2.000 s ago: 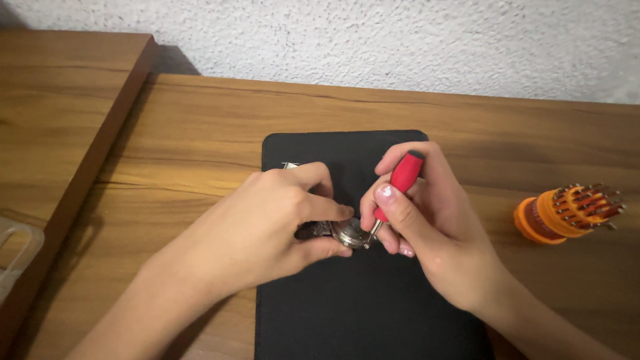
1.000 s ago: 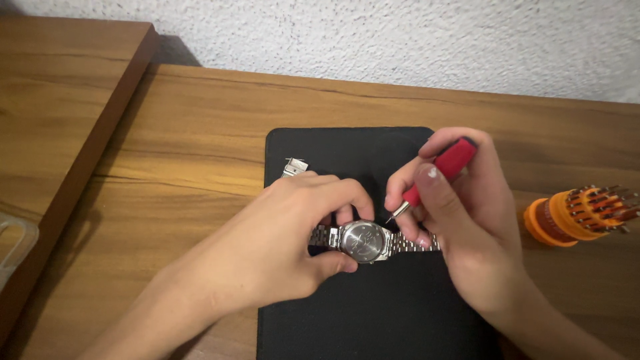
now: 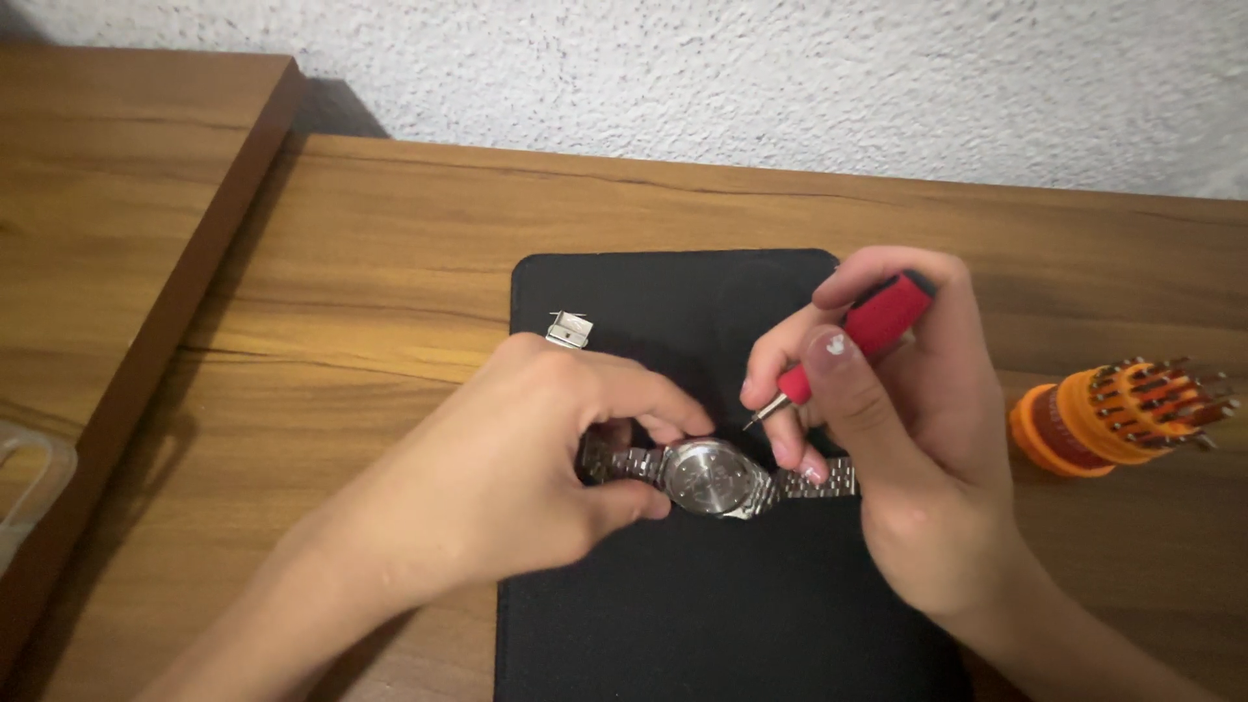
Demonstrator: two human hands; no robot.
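Observation:
A metal wristwatch [image 3: 710,478] lies across a black mat [image 3: 721,624] with its round case back facing up and its link bracelet stretched to both sides. My left hand [image 3: 536,458] grips it at the left, thumb and fingers around the case edge and the bracelet. A small screwdriver with a red handle [image 3: 885,312] is held in my right hand [image 3: 907,439], its thin metal tip just above the watch case. Fingertips of that hand rest by the right part of the bracelet. Behind my left hand, a metal clasp piece [image 3: 570,330] shows on the mat, partly hidden.
An orange round holder [image 3: 1082,419] full of driver bits stands on the wooden table [image 3: 409,253] at the right. At the left are a raised wooden board [image 3: 127,146] and the corner of a clear plastic item [image 3: 49,468]. A textured wall [image 3: 731,78] runs behind.
Two seconds ago the screwdriver tip was at the watch's edge; it has since come away from it. The watch has turned from a tilted position to lie with its case back up.

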